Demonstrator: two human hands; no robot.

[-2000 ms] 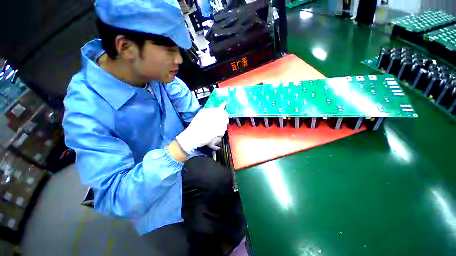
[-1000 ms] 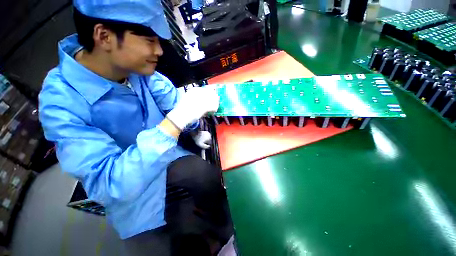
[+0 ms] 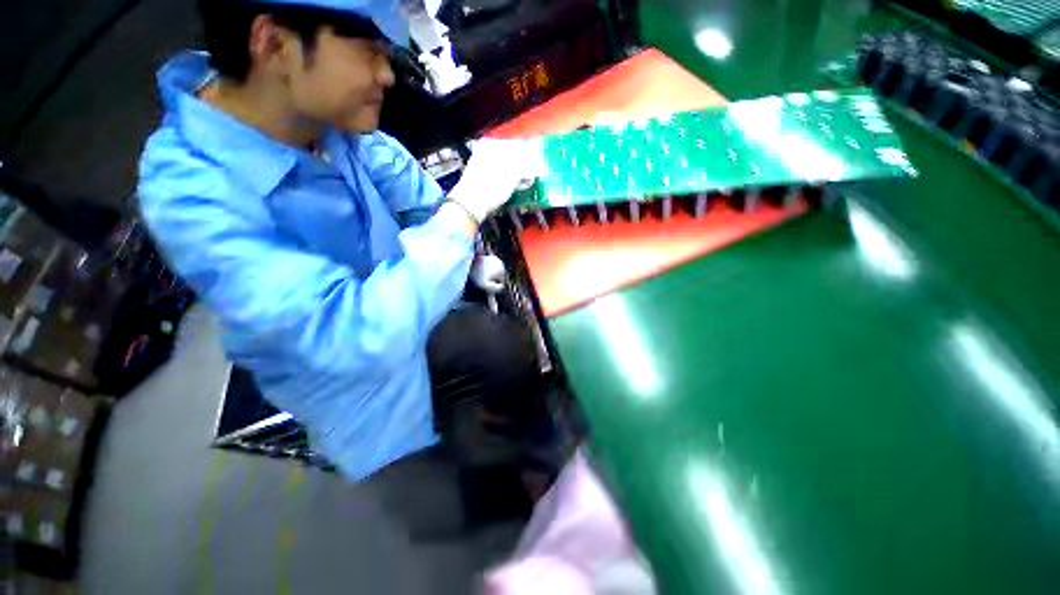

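Note:
A long green circuit board lies solder side up over an orange-red mat, blurred by motion. A row of dark capacitors shows beneath its near edge. A co-worker's white-gloved hand is at the board's left end. Their other gloved hand is lower, beside the bench edge. Neither of my hands can be made out. A blurred pale pink shape, seemingly cloth, shows at the bottom edge; whether a hand is part of it cannot be told.
A co-worker in a blue smock sits left of the glossy green bench. Black equipment with a red display stands behind the mat. Another board with rows of black capacitors is at the far right. Stacked goods stand at the far left.
The view has tilted down, so the bench and board sit higher in the picture. The pink shape has grown at the bottom edge. The co-worker's upper gloved hand stays at the board's left end.

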